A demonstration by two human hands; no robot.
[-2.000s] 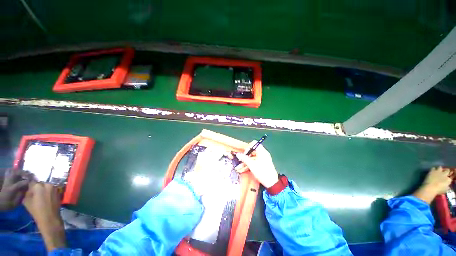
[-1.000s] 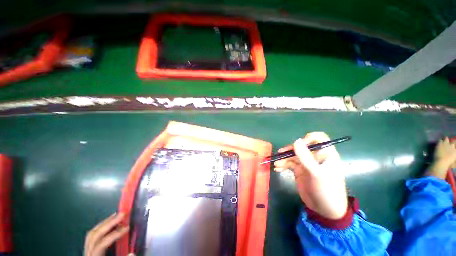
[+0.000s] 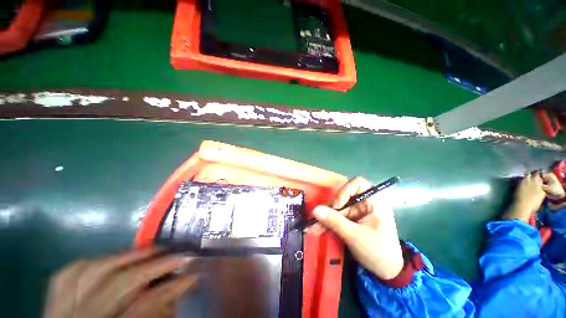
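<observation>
An opened tablet (image 3: 233,214) lies in a red-orange foam tray (image 3: 257,163) in front of me, its circuit board at the far end and its large battery (image 3: 245,282) nearer me. My right hand (image 3: 372,233) holds a slim black pen-like tool (image 3: 378,189), its tip at the tablet's right border beside the board. A dark red band is at my right cuff. My left hand (image 3: 121,286) is blurred and spread over the tray's left side and the battery's left part; whether its fingers grip anything cannot be told.
Another tablet in a red tray (image 3: 267,69) lies on the green belt beyond the chipped rail (image 3: 248,113). Part of a tray and a dark unit show at upper left. A grey post (image 3: 503,96) slants at right, a dark-blue flat item behind it. Another person's hands (image 3: 530,192) work at far right.
My left hand has moved up and right from the tray's left edge over the tablet. My right hand has moved left, bringing the tool tip onto the tablet's border. The camera view has shifted.
</observation>
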